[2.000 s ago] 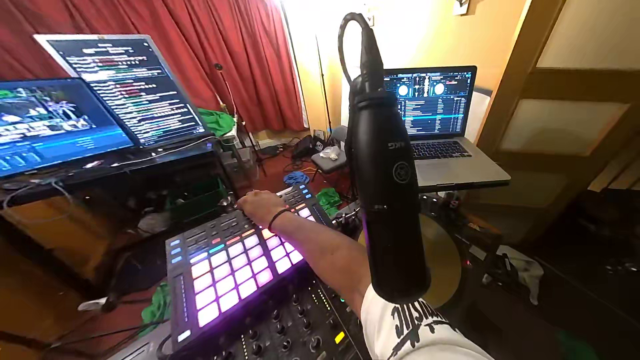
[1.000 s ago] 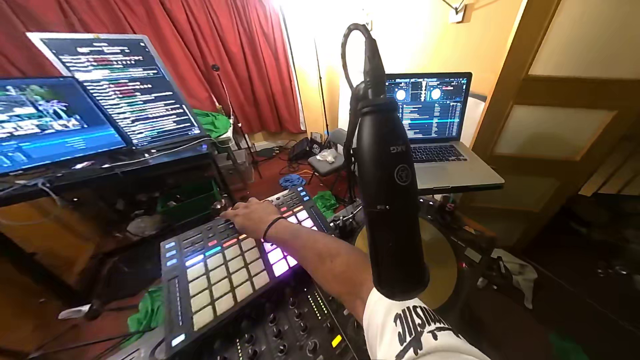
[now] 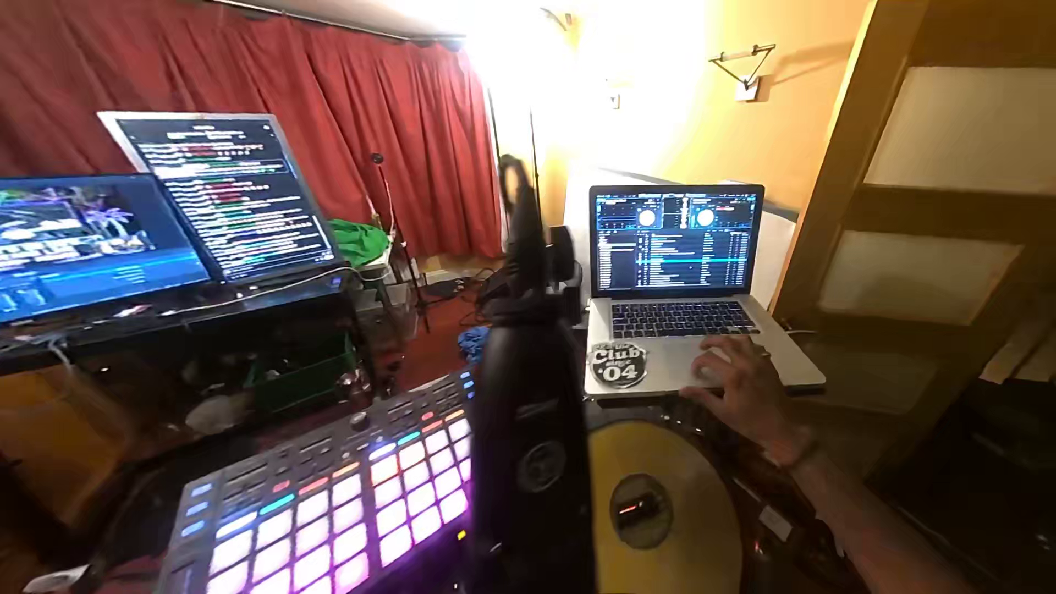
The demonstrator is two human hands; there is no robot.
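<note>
My right hand (image 3: 734,384) is palm down at the trackpad of a silver laptop (image 3: 792,359), fingers spread and holding nothing. A dark band circles its wrist. The laptop screen shows DJ software with two decks and a track list. A round sticker (image 3: 617,365) is on the palm rest, left of the hand. Below the laptop lies a turntable with a yellow record (image 3: 693,528). At the lower left is a pad controller (image 3: 330,511) with lit white-pink pads. My left hand is out of view.
A black microphone (image 3: 532,445) stands upright in the centre foreground and hides part of the gear. Two monitors, one landscape (image 3: 91,239) and one tilted portrait (image 3: 227,194), are at the left. Behind are red curtains (image 3: 330,124), stands and floor cables. A panelled door (image 3: 916,272) is at the right.
My right hand has moved from the top of the pad controller rightward to the laptop's trackpad. The left block of pads, unlit one second ago, is lit now. The view has shifted.
</note>
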